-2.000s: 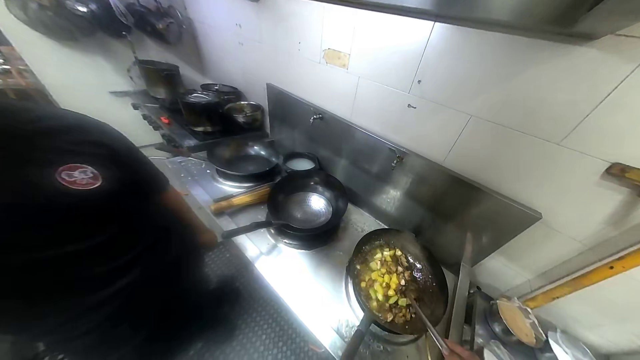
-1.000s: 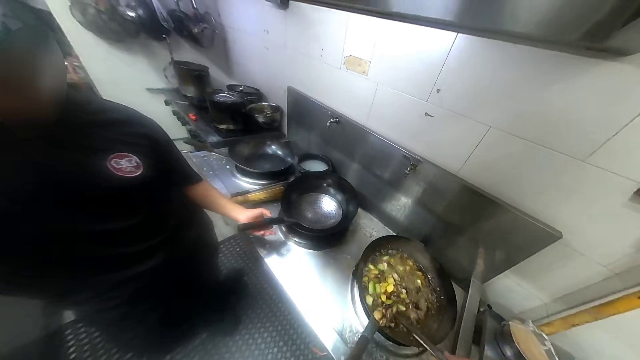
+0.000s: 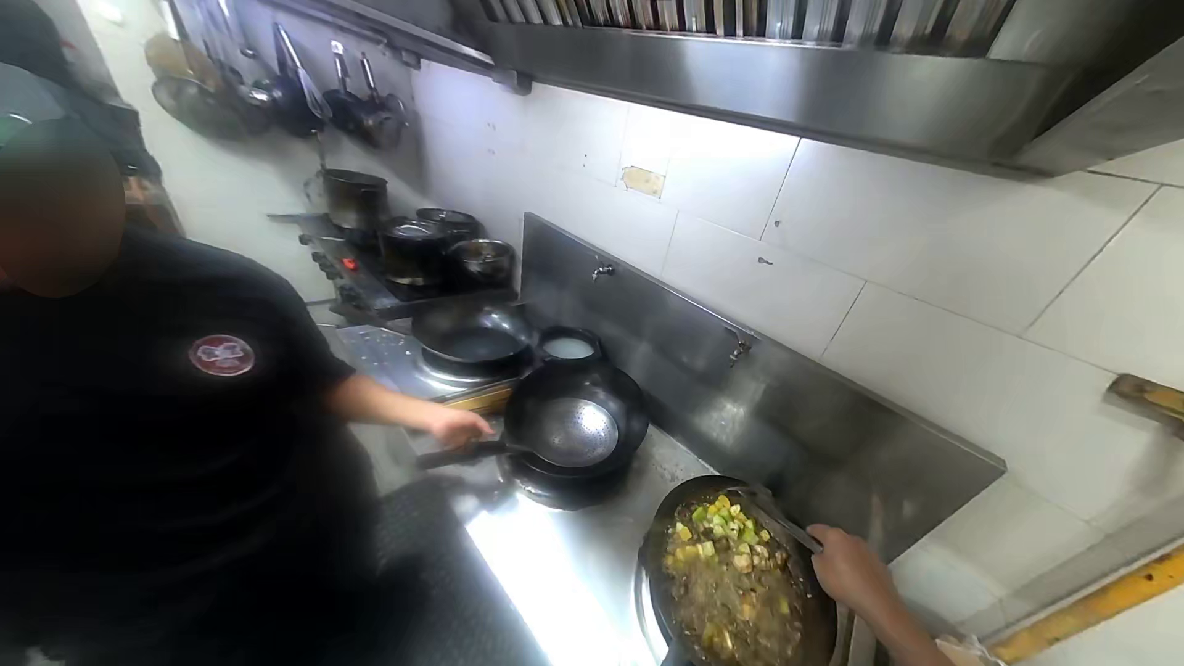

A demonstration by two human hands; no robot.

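At the lower right, my right hand (image 3: 846,566) is closed around the handle of a metal cooking utensil (image 3: 775,515), whose head reaches the far rim of a dark wok (image 3: 661,518). Diced yellow and green vegetables (image 3: 721,532) lie in that wok with brown pieces and liquid; steam hangs over them. My left hand is out of view, and the wok's handle runs off the bottom edge. To the left, another wok (image 3: 624,393) holds a perforated metal strainer (image 3: 575,433) with a dark handle.
A person in a black shirt (image 3: 166,444) stands at the left, one hand (image 3: 458,427) near the strainer's handle. Farther back are a third wok (image 3: 472,338), a small pot of whitish liquid (image 3: 568,347) and several pots on a stove (image 3: 370,291). A steel backsplash (image 3: 666,342) borders the wall under a hood (image 3: 703,74).
My right hand has come into fuller view, and the utensil has moved to the wok's far side. The other person's hand has lifted off the strainer's handle. The view has shifted.
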